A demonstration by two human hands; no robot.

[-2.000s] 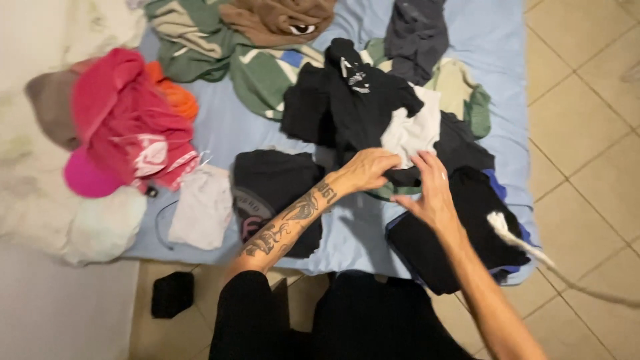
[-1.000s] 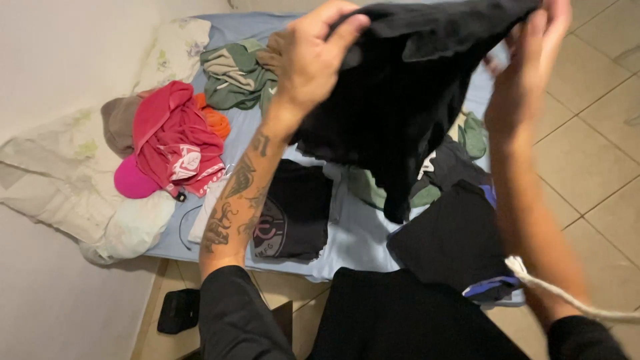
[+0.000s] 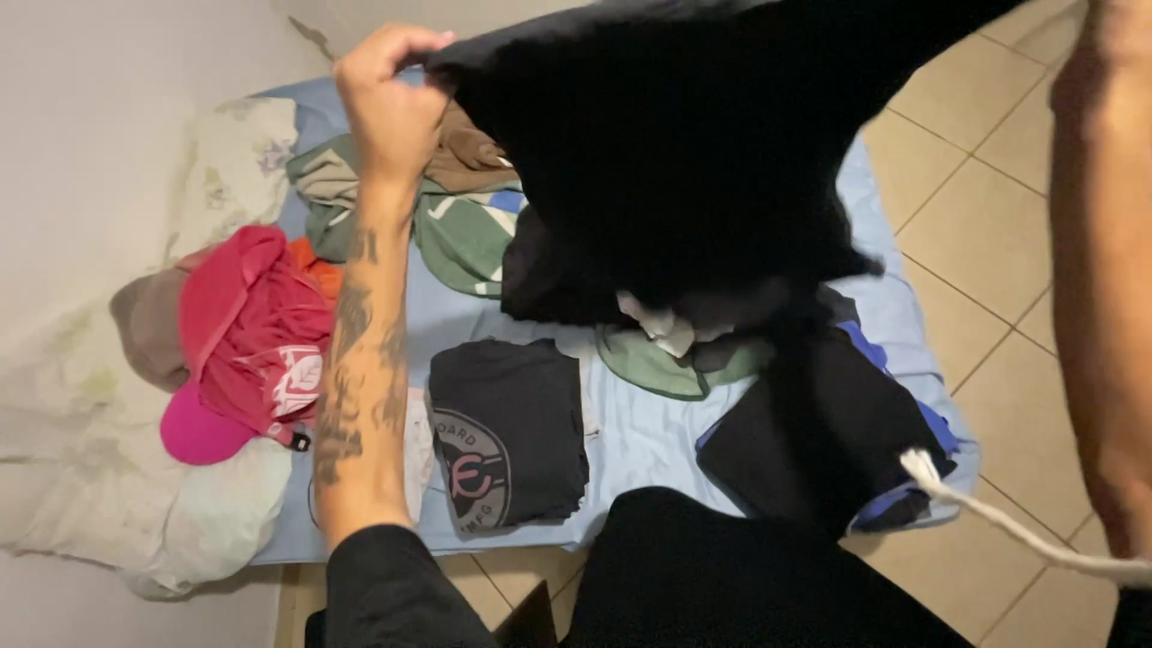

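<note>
A black garment [image 3: 684, 153] hangs stretched out in the air over the bed. Its upper left corner is pinched in my left hand [image 3: 396, 99]. Its other upper end runs off the top edge toward my right hand [image 3: 1120, 36], which shows only in part and blurred at the upper right; its fingers are hidden. Below the garment lie a green cloth [image 3: 657, 364] and a crumpled white cloth [image 3: 661, 324]. A folded dark T-shirt with a round print [image 3: 508, 432] lies near the bed's front edge, and a folded black garment [image 3: 810, 423] lies to its right, with blue cloth beneath.
Pink-red clothing [image 3: 256, 333], a magenta cap [image 3: 202, 427] and an orange cloth [image 3: 315, 265] lie at the left beside pale floral bedding [image 3: 54, 468]. Green and brown garments [image 3: 468, 153] lie farther back. A white cord [image 3: 1008, 526] crosses the lower right, above floor tiles.
Two seconds ago both hands were down at the white cloth on the pile. The black garment is now raised and spread wide, with the hands farther apart than one second ago.
</note>
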